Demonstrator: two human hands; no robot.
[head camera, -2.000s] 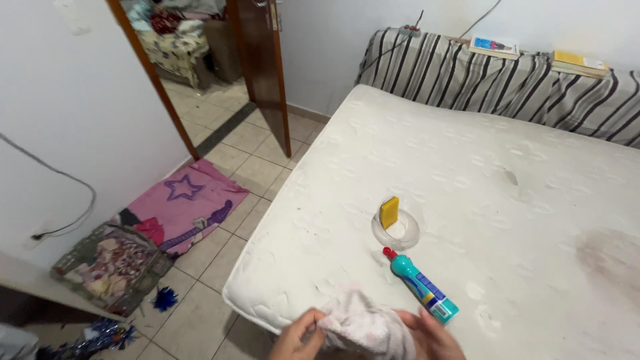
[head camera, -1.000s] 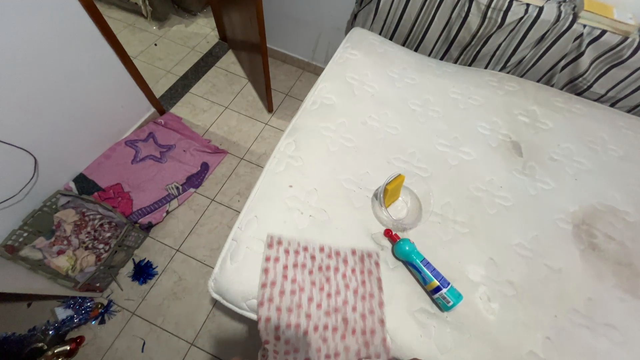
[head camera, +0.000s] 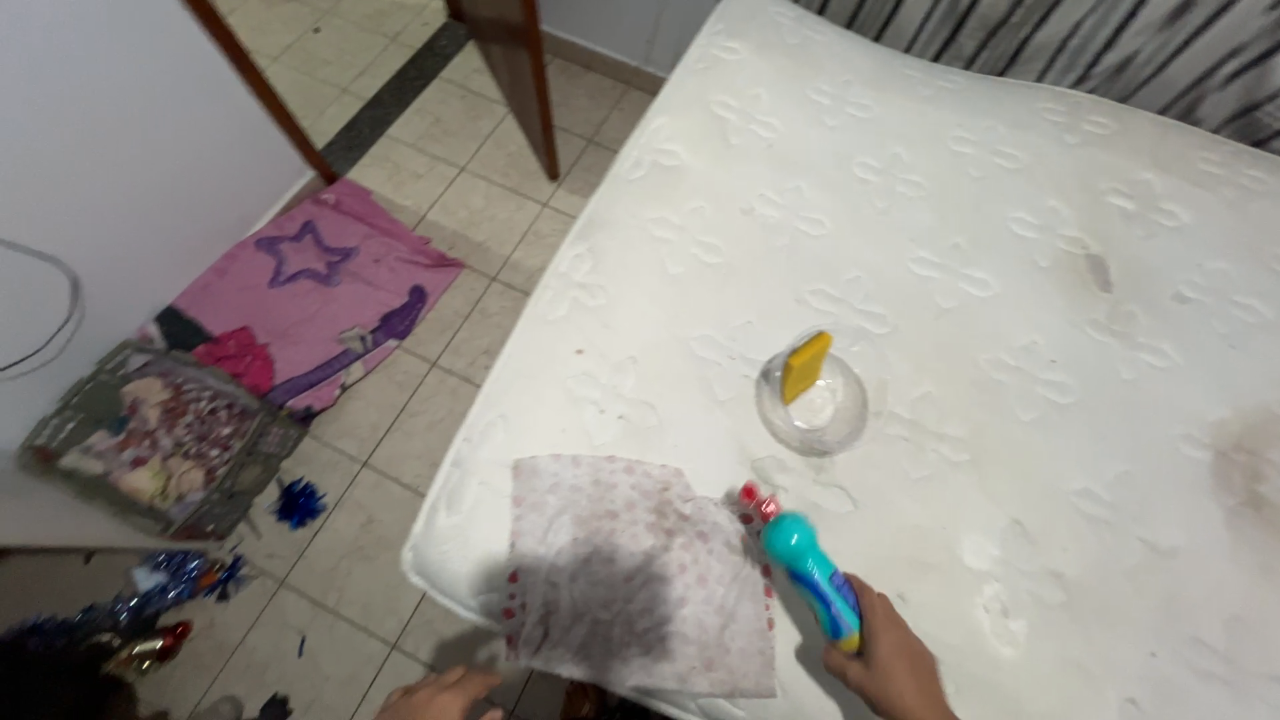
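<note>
My right hand (head camera: 890, 655) grips the lower end of a teal plastic squeeze bottle (head camera: 812, 575), whose red cap points up and left, over the right edge of a cloth. That cloth (head camera: 640, 570), white with a reddish dotted pattern, lies spread on the near left corner of the mattress (head camera: 950, 230). My left hand (head camera: 440, 697) is low in view by the mattress edge, just below and left of the cloth, holding nothing visible. Beyond the bottle stands a clear round bowl (head camera: 840, 420) with a yellow sponge (head camera: 806, 367) propped upright inside.
On the tiled floor (head camera: 370, 500) to the left are a pink mat (head camera: 370, 240) with a purple star, a crate (head camera: 80, 430) of fabric pieces and some blue tinsel (head camera: 300, 503). An open wooden door (head camera: 505, 70) stands past them. Stains mark the mattress at the right.
The bottle, lying on the mattress in both earlier frames, is now in my right hand. The cloth was bunched between my hands two seconds ago and now lies spread out.
</note>
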